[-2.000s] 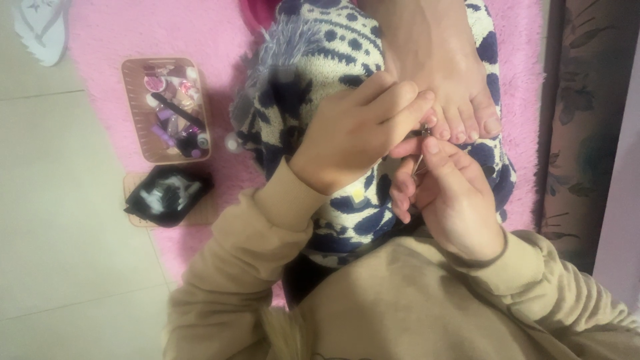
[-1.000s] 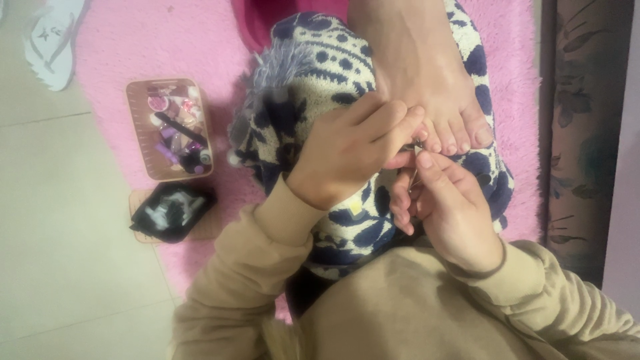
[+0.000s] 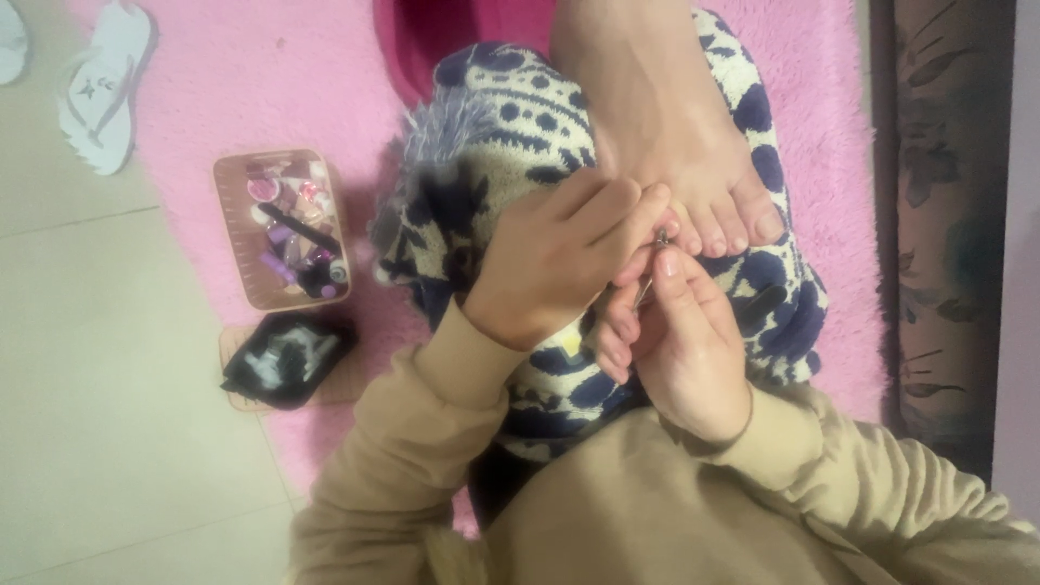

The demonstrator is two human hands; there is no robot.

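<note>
A person's bare foot rests on a blue-and-cream patterned towel over my lap. My right hand holds a small metal nipper, its jaws pointing up beside the smaller toes. My left hand is bent over the little-toe side of the foot, its fingertips touching there and near the nipper's tip; whether it pinches the toe is hidden by its own fingers. A dark, elongated object lies on the towel to the right of my right hand.
On the pink rug, a tan plastic basket holds nail polish bottles and small items. Below it, an open black pouch sits on another tan basket. A deep pink tub stands behind the towel. White flip-flops lie at upper left.
Both hands stay close together at the small toes, with the nipper still in my right hand. The view has shifted slightly, so more of the flip-flops shows.
</note>
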